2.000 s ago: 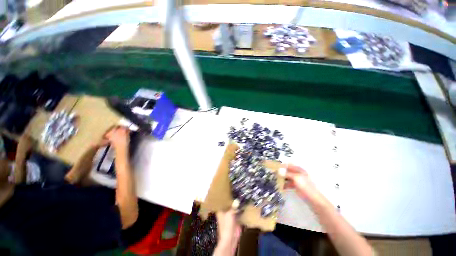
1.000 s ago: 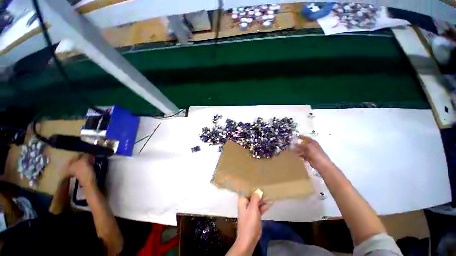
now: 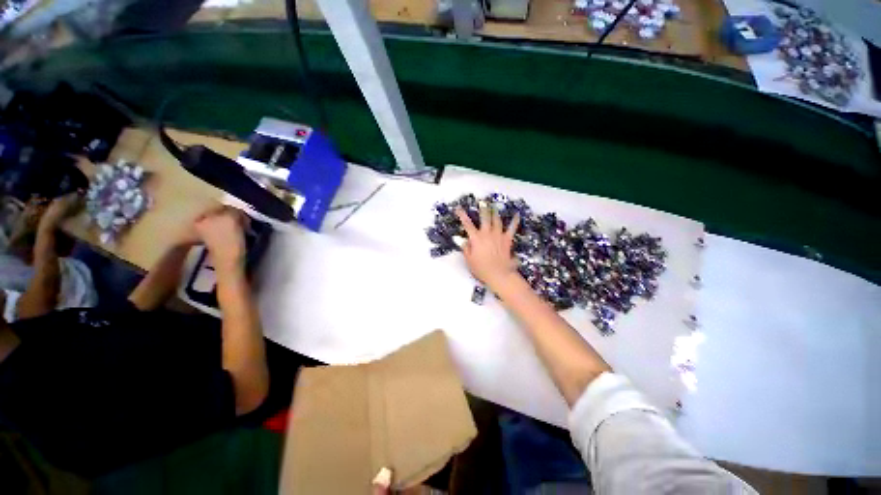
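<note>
A large heap of small dark components with silver glints (image 3: 589,261) lies on the white-covered bench (image 3: 386,280) in front of me. My right hand (image 3: 490,247) rests with spread fingers on the left part of the heap. My left hand (image 3: 383,480) is mostly cut off by the lower edge; a pale-capped fingertip shows on the flat brown cardboard scoop (image 3: 382,411), which it holds low at the bench's front edge. The scoop bears no components.
At left stand a blue box (image 3: 319,179) with thin green sticks (image 3: 359,205) beside it, and a black electric screwdriver (image 3: 232,179). A neighbour in black (image 3: 126,387) works there. A white post (image 3: 372,87) rises by the green belt (image 3: 580,116).
The components tipped from the cardboard now lie in a wider heap. The cardboard has moved down and left, off the bench, with my left hand. My right hand has moved left onto the heap.
</note>
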